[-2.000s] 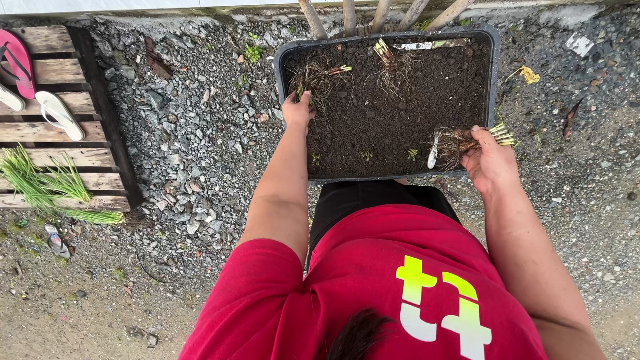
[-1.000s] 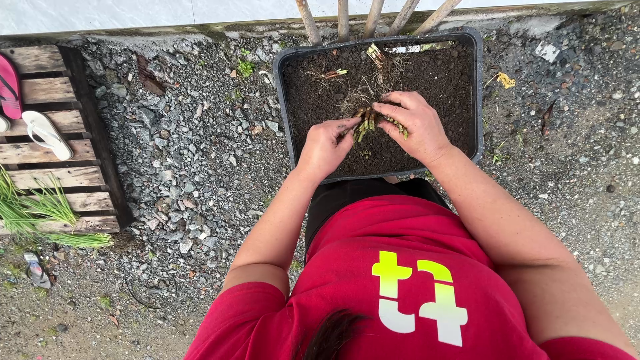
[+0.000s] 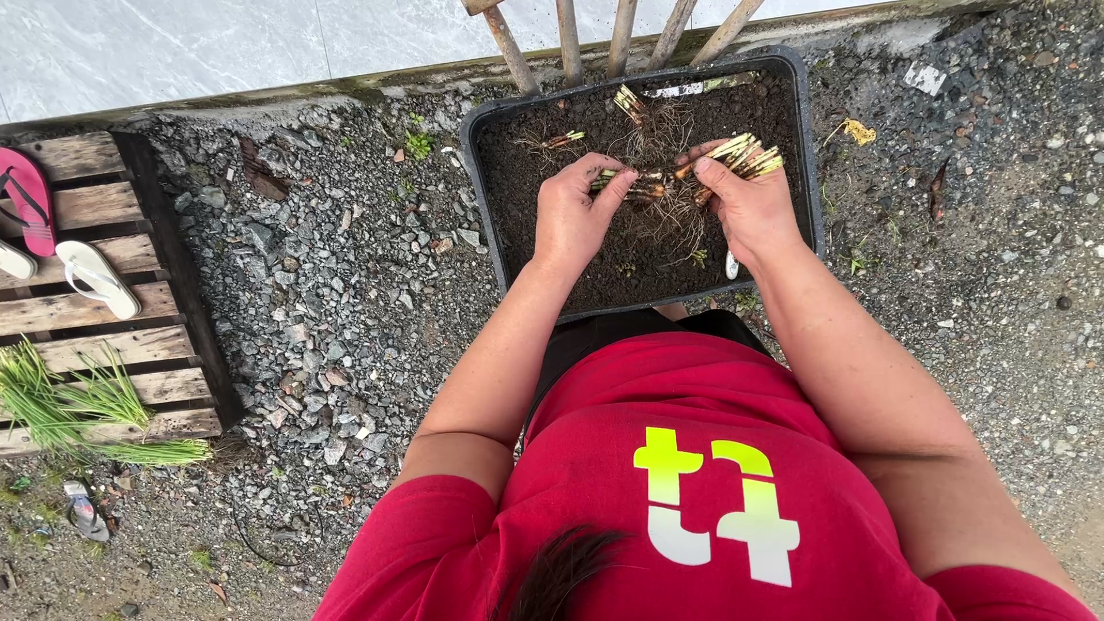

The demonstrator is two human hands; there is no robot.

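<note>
Over a black plastic planter tub [image 3: 487,203] of dark soil [image 3: 535,250], my two hands are close together. My left hand [image 3: 573,211] pinches a few rooted, cut stems [image 3: 640,185], with its thumb and fingers around them. A thicker bunch of cut stems [image 3: 743,157] with roots is gripped in my right hand [image 3: 749,207]; its pale green ends point up and right. Fine roots dangle between the hands. Another cut bunch [image 3: 630,103] lies on the soil near the far rim, and a small one [image 3: 565,139] at the upper left. A white object [image 3: 731,265] lies by my right wrist.
Wooden poles [image 3: 621,39] lean behind the tub beside a tiled ledge [image 3: 172,52]. At left, a wooden pallet [image 3: 103,345] holds flip-flops [image 3: 99,278] and long green leaves [image 3: 60,401]. Gravel [image 3: 319,302] surrounds the tub; another sandal [image 3: 84,511] lies below the pallet.
My hands, apart at opposite sides of the tub two seconds ago, have come together over its middle. Since one second ago, the bunches in them have become visible separately.
</note>
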